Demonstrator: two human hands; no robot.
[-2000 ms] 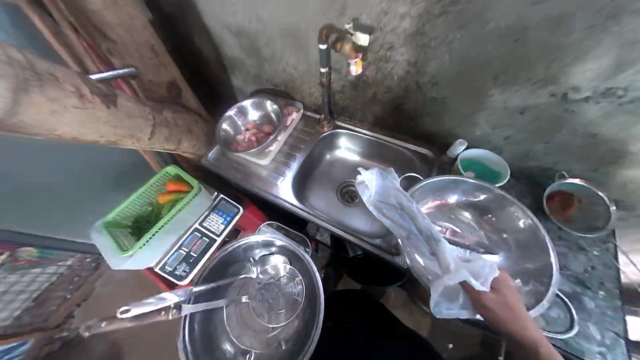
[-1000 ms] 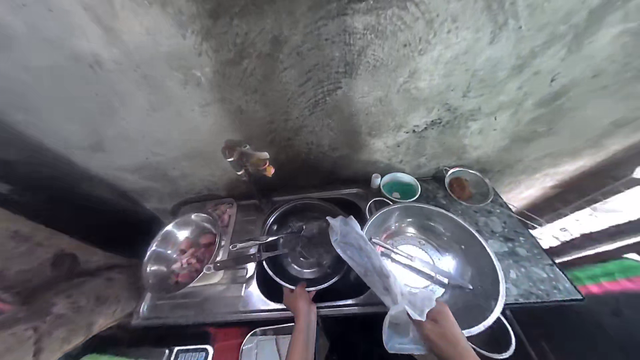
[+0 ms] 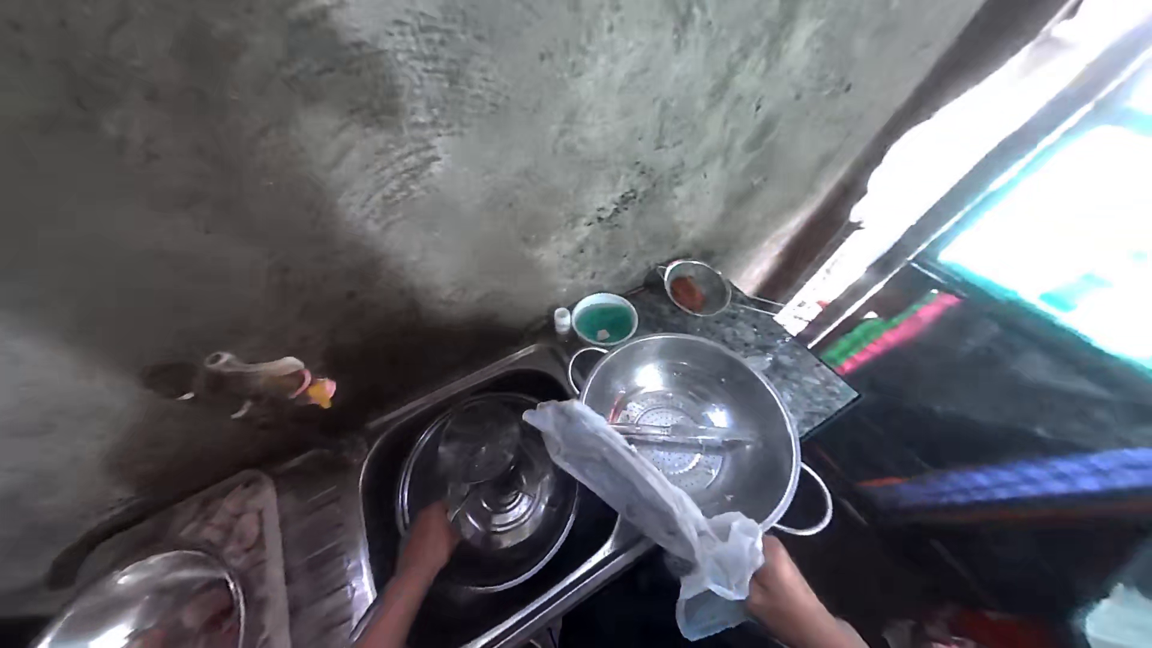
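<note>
My right hand point(image 3: 787, 589) grips the bunched end of a clear plastic bag point(image 3: 634, 486), whose long narrow part lies over the near left rim of a large steel colander point(image 3: 783, 450). Inside the colander rests a long metal utensil point(image 3: 684, 437). My left hand point(image 3: 432, 540) is at the left side of a round metal basin point(image 3: 549, 558) in the sink, at what seems to be the handle of a strainer or ladle point(image 3: 481, 441); its fingers are partly hidden and blurred.
A steel bowl of meat point(image 3: 184, 576) and a tray of meat pieces point(image 3: 238, 526) lie at left, below the wall tap point(image 3: 261, 369). Behind the colander stand a green-filled bowl point(image 3: 601, 321), a small white container point(image 3: 562, 320) and a strainer with reddish-brown contents point(image 3: 697, 288).
The basin with the utensils, left of the scale two seconds ago, is now in the sink. My left hand has come into view. The bag stays in my right hand. The view has swung right.
</note>
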